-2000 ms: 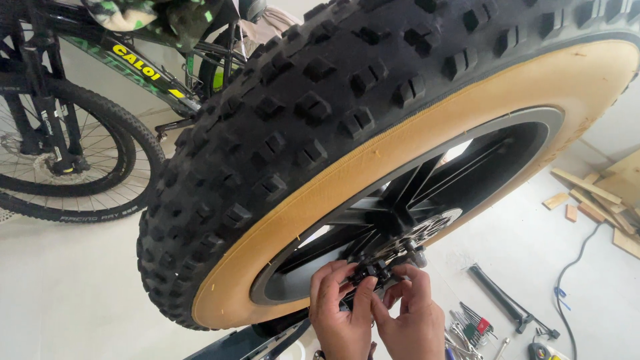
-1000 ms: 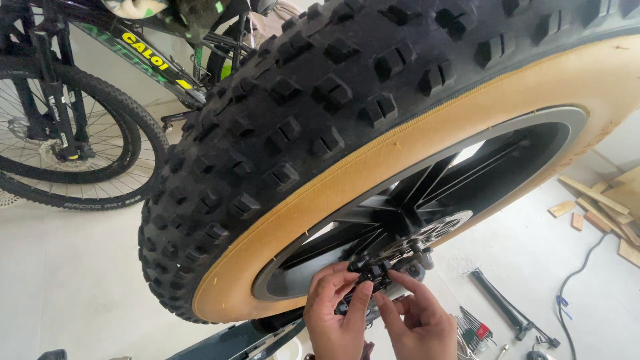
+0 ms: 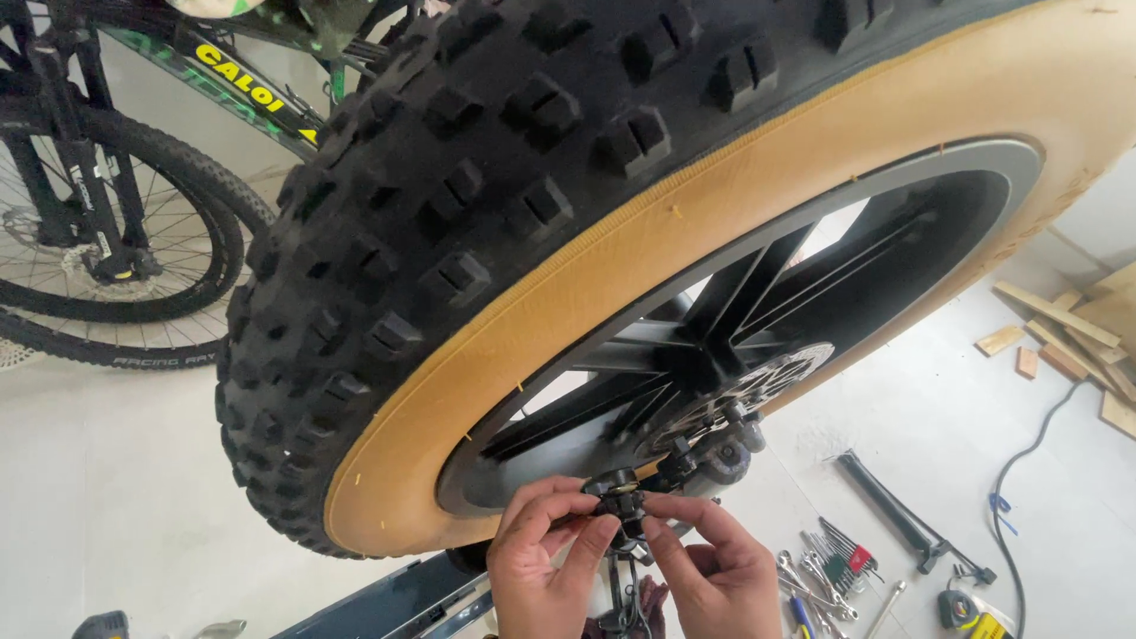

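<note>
A fat bicycle tyre (image 3: 532, 204) with a tan sidewall, on a dark spoked wheel rim (image 3: 710, 355), fills the middle of the view. Below the brake disc (image 3: 781, 377), both hands are at a small black part (image 3: 621, 501), likely a disc brake caliper. My left hand (image 3: 550, 550) pinches its left side between thumb and fingers. On its right side, my right hand (image 3: 710, 559) grips with thumb and index finger. The fingertips hide some of the part. A fork end (image 3: 719, 461) is just above and right of it.
Another bicycle (image 3: 240, 80) stands at upper left. On the floor at right lie a hand pump (image 3: 887, 510), combination wrenches (image 3: 812, 581), a hex key set (image 3: 843, 555), a tape measure (image 3: 958, 611), a cable (image 3: 1021, 461) and wood offcuts (image 3: 1056, 315). A dark bicycle frame tube (image 3: 382, 603) runs below the wheel.
Both hands stay at the black part, with small shifts of the fingers. The view has moved a little closer to the wheel.
</note>
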